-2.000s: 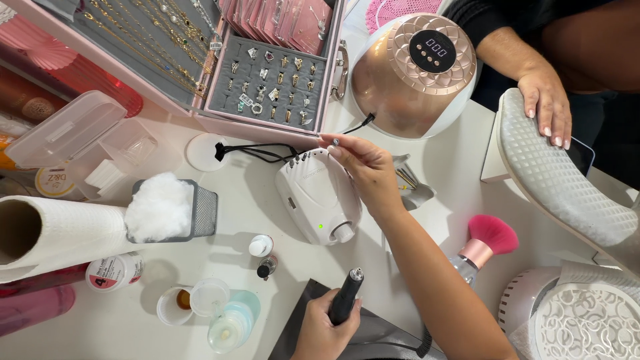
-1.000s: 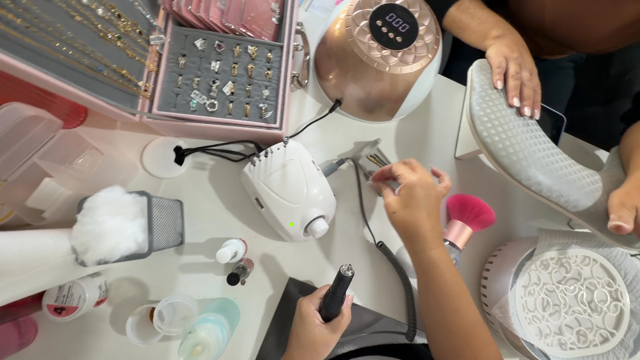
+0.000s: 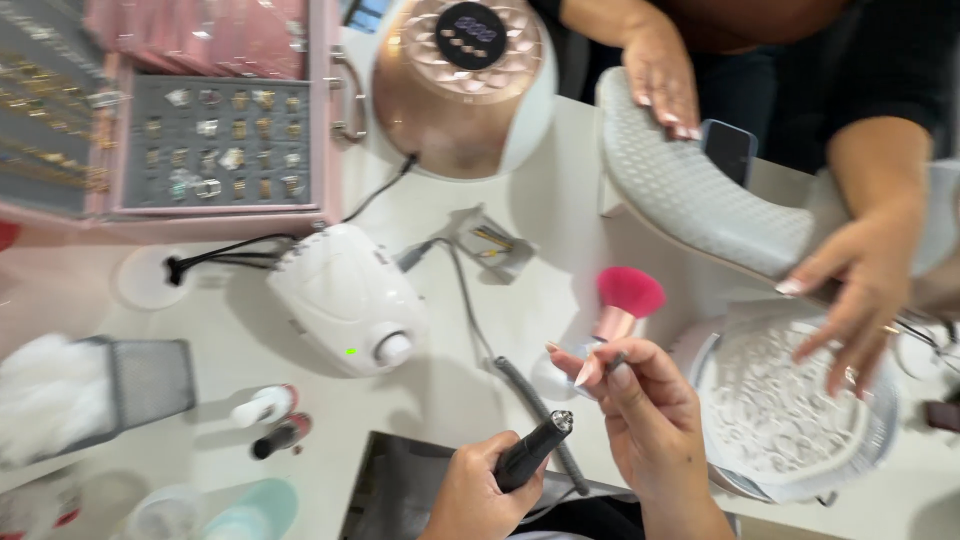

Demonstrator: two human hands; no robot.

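My left hand (image 3: 487, 487) grips the black handpiece of an electric nail drill (image 3: 529, 454), its metal collet tilted up and to the right. Just right of the collet, my right hand (image 3: 637, 397) pinches a small dark metal piece (image 3: 616, 361), seemingly a drill bit, between thumb and index finger. A coiled grey cord (image 3: 525, 390) runs by the handpiece. The white drill control box (image 3: 349, 300) shows a lit green light. A small tray (image 3: 495, 244) with gold-coloured drill bits lies beyond. A pink-bristled dust brush (image 3: 628, 292) stands behind my right hand.
A rose-gold nail lamp (image 3: 450, 112) and a pink jewelry case (image 3: 326, 150) stand at the back. Another person's hands (image 3: 664, 75) are by the textured armrest (image 3: 697, 187). A dust collector (image 3: 787, 405) is at right. Small bottles (image 3: 266, 405) and a mesh holder with cotton (image 3: 154, 382) are left.
My right hand has come back from the bit tray to beside the handpiece, with the small metal piece in its fingers. The other person's lower hand has moved over the dust collector.
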